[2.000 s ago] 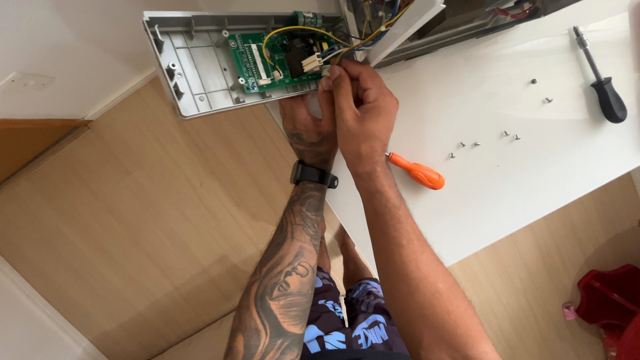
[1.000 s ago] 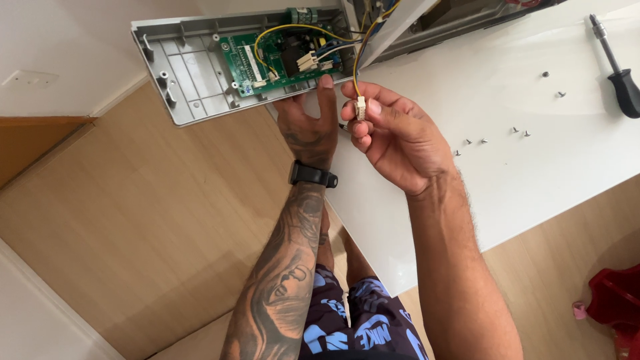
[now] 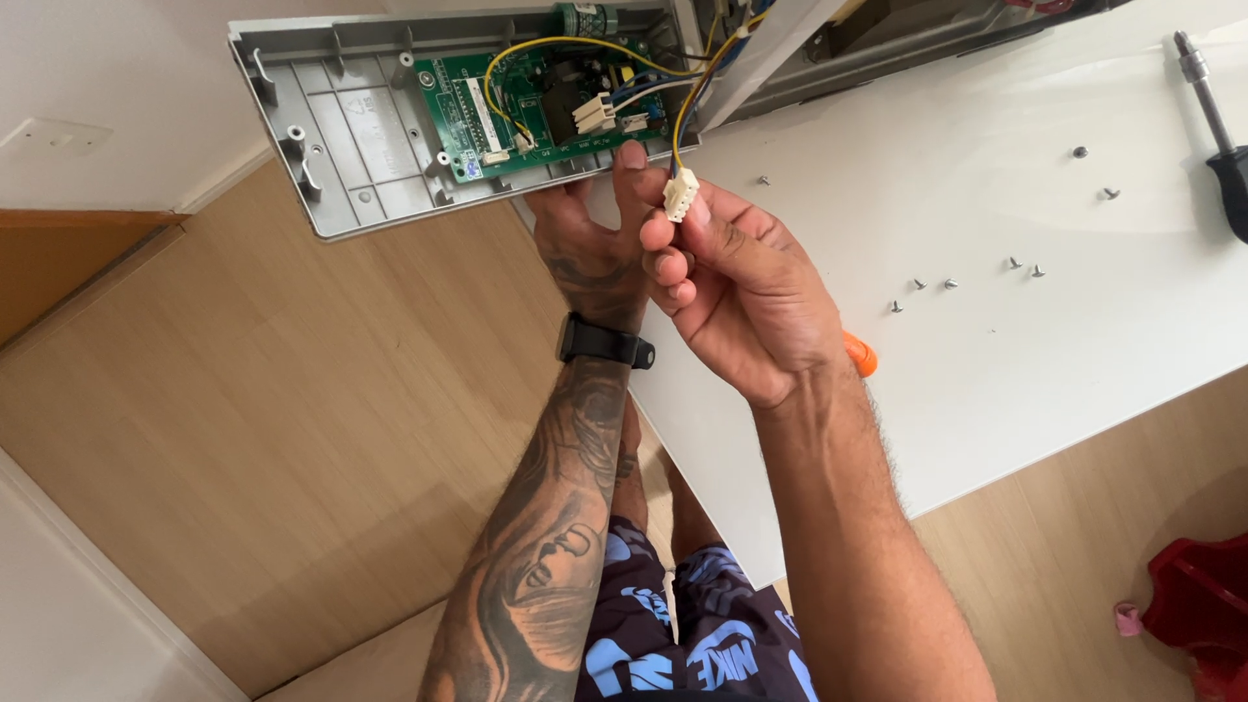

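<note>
Between the thumb and fingers of my right hand point(image 3: 731, 263) is a white plastic wire connector point(image 3: 681, 195), with yellow, blue and other wires running up from it. My left hand point(image 3: 595, 234) holds the lower edge of a grey plastic control panel housing point(image 3: 361, 195) from beneath, its thumb or a fingertip at the rim. A green circuit board point(image 3: 448, 127) is fixed inside the housing, with a white connector point(image 3: 594, 115) plugged in near its right part. A yellow wire point(image 3: 507, 60) loops over the board.
On the white panel surface point(image 3: 975, 409) lie several small screws point(image 3: 951, 284), a black-handled screwdriver point(image 3: 1230, 185) and an orange handle point(image 3: 860, 353) partly behind my right forearm. An opened appliance body point(image 3: 877, 49) is at the top. A red object point(image 3: 1204, 595) stands at the lower right.
My right hand has moved away from the circuit board, down and to the right, with the white connector in its fingers. My left hand stays at the housing.
</note>
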